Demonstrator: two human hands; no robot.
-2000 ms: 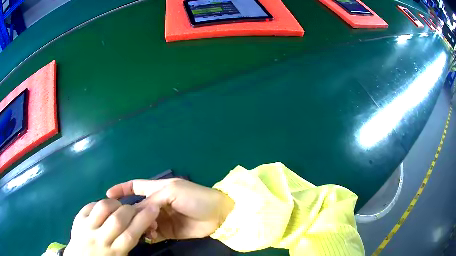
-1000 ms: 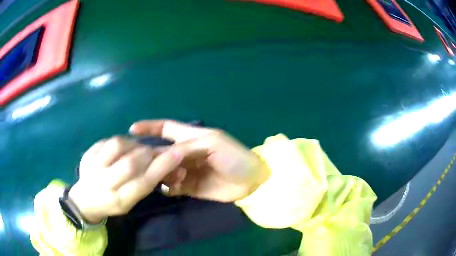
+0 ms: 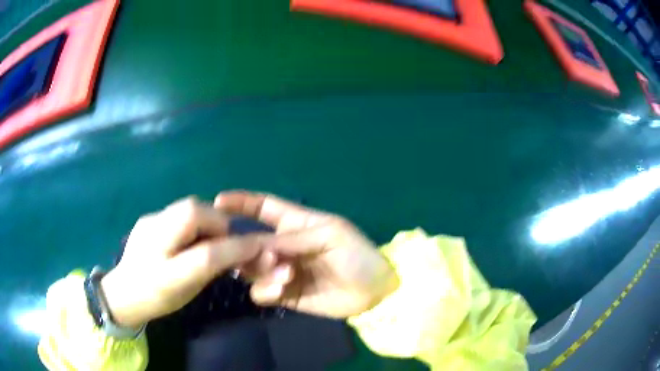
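My left hand [image 3: 170, 261], with a grey-banded watch on the wrist, and my right hand [image 3: 318, 264] meet at the fingertips, left of centre. Whether something small is pinched between them is hidden by the fingers and blur. A dark object, partly seen, shows between and behind the fingers [image 3: 250, 225]; I cannot tell what it is. Below the hands lies a black keyboard [image 3: 231, 301] with a dark grey palm rest, partly covered by the hands and blurred.
A green bench [image 3: 362, 138] holds orange-red foam pads with tablets: one pad at the upper left [image 3: 90, 54], one at the top [image 3: 477, 36], one at the upper right [image 3: 597, 76]. Beyond the right edge lie a white curved tube and a yellow floor line [image 3: 604, 326].
Compared with one second ago, both hands sit slightly lower and further right, still together. More of the top pad and the keyboard shows. Compared with two seconds ago, the view has shifted.
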